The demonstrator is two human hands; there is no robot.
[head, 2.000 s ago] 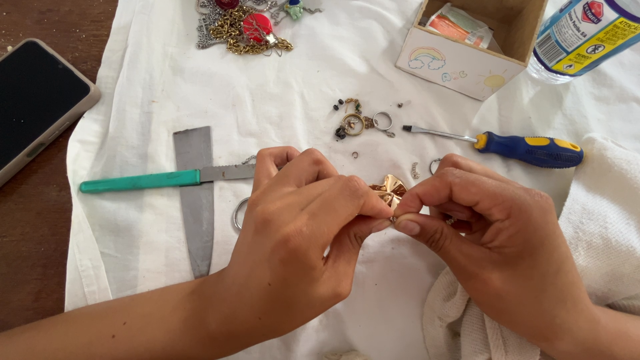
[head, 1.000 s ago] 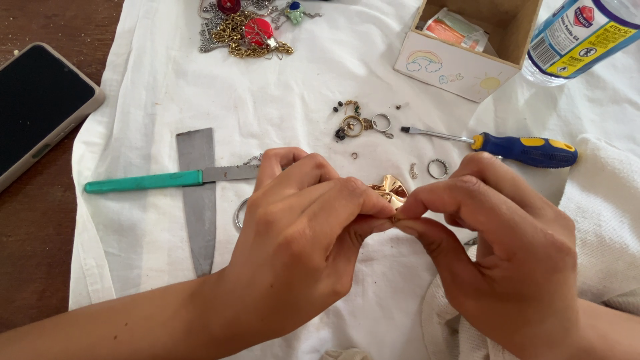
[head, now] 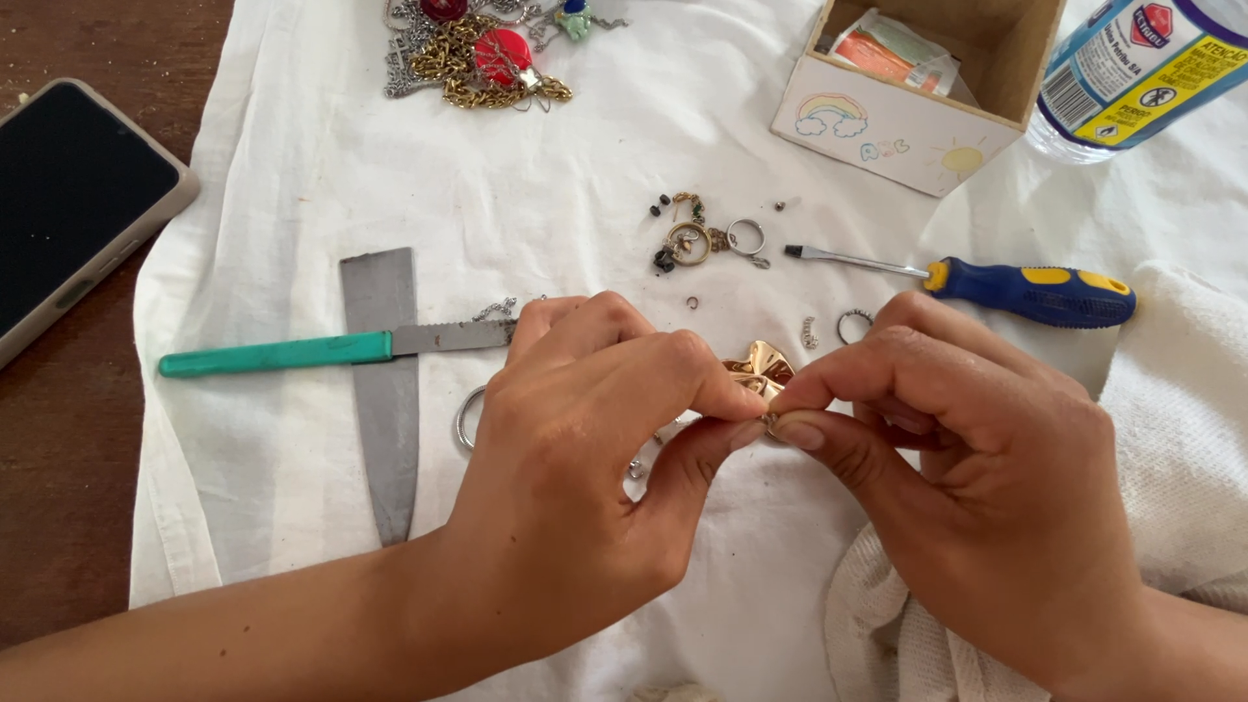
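My left hand (head: 595, 468) and my right hand (head: 965, 458) meet near the middle of the view, thumb and forefinger of each pinching a gold-coloured metal jewellery piece (head: 763, 366). Its shiny folded part shows above the fingertips; the rest is hidden. Just beyond my right hand lies a small ring (head: 855, 326), with a short bit of silver chain (head: 809, 332) beside it. Left of my left hand, a green-handled knife (head: 278, 355) crosses a flat grey metal blade (head: 382, 448). A larger silver ring (head: 466, 419) is partly covered by my left hand.
Rings and beads (head: 689, 244) lie beyond the hands, near a flat-head screwdriver (head: 1033, 292). Farther back are tangled chains (head: 458, 58), an open box (head: 877, 132) and a plastic bottle (head: 1121, 78). A phone (head: 78, 205) is at left; a knitted cloth (head: 1180, 429) at right.
The fingers of my right hand have shifted slightly, and the small ring beyond them, partly covered two seconds ago, shows more fully. Both hands stay at the gold-coloured piece.
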